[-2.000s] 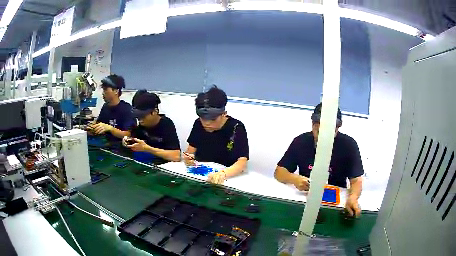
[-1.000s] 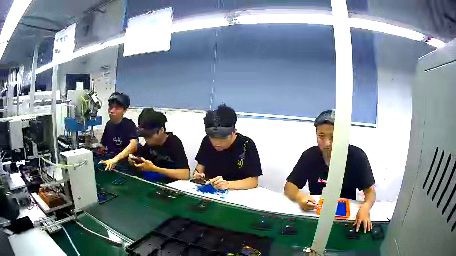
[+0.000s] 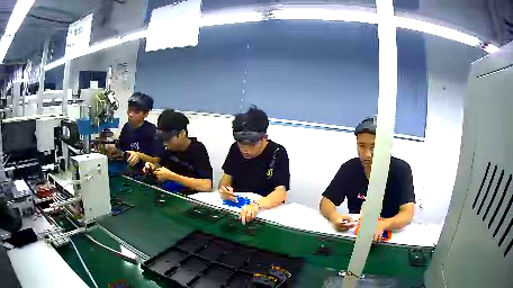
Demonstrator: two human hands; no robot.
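Neither of my hands is in view. A large black parts tray [image 3: 216, 257] with rectangular pockets lies nearest in front of me on the green belt [image 3: 121, 239]. Small assemblies [image 3: 273, 275], black with yellow-orange bits, sit at the tray's right end, near the lower edge of the picture. Several dark, thin parts lie on the belt beyond the tray, among them one [image 3: 324, 248] in front of the post; they are too small to tell apart.
Four workers sit opposite, one [image 3: 256, 163] with a blue item, one [image 3: 368, 185] partly behind the white post [image 3: 378, 152]. A grey vented cabinet [image 3: 478, 169] stands at right. A white machine [image 3: 91, 188] and hoses are at left. Grey plastic [image 3: 332, 282] lies by the post's foot.
The view has shifted, showing more of the tray than one second ago. The far-right worker's hand has left the belt for the orange holder. Dark parts have changed position on the belt.
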